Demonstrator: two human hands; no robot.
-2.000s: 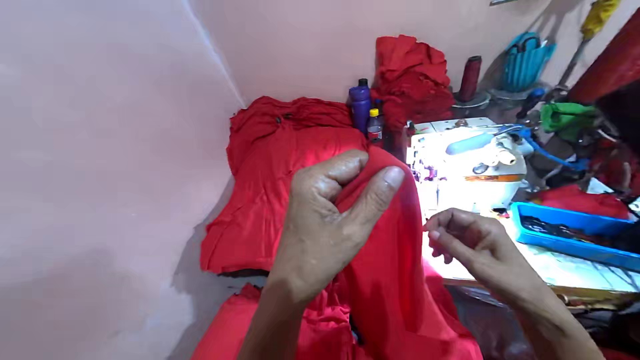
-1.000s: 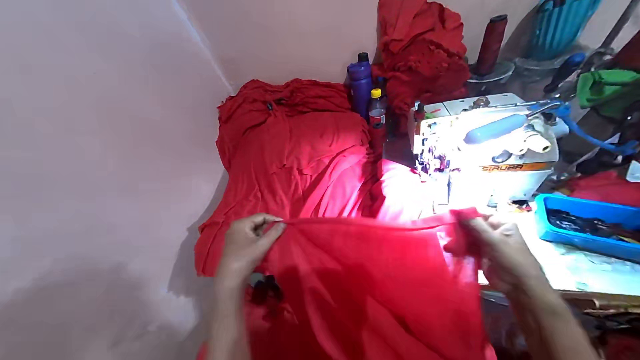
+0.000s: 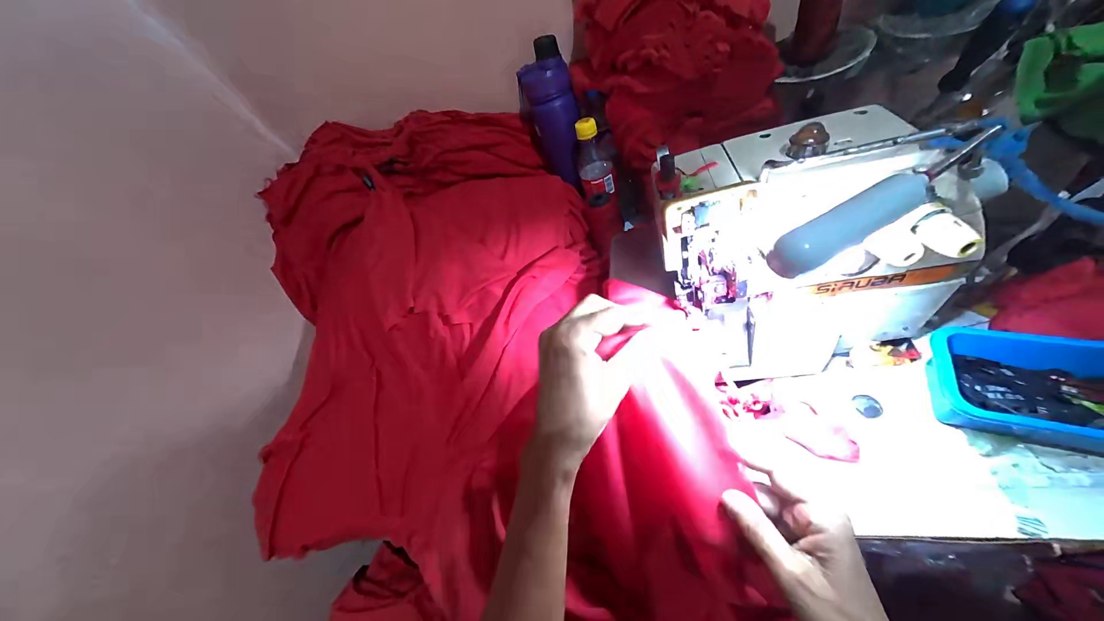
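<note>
A Siruba sewing machine (image 3: 828, 250), brightly lit, stands on the right. Just left of its needle area, my left hand (image 3: 586, 371) pinches the upper edge of a red fabric piece (image 3: 664, 448) between thumb and fingers. Lower down, near the table's front edge, my right hand (image 3: 793, 526) grips the right edge of that same piece, thumb on top. The cloth hangs between both hands, and strong glare hides part of its upper end by the machine. A large heap of red garments (image 3: 431, 285) lies to the left of my left hand.
Behind the heap stand a purple bottle (image 3: 552, 108) and a small yellow-capped bottle (image 3: 595, 164). More red cloth (image 3: 681, 69) is piled at the back. A blue tray (image 3: 949, 388) with small dark items sits on the lit table (image 3: 906, 483) at right. A pale wall (image 3: 129, 302) bounds the left side.
The fabric was stretched sideways between both hands one second ago; now its upper end is at the machine. My left hand has moved toward the needle area, my right hand lower. The view has moved closer.
</note>
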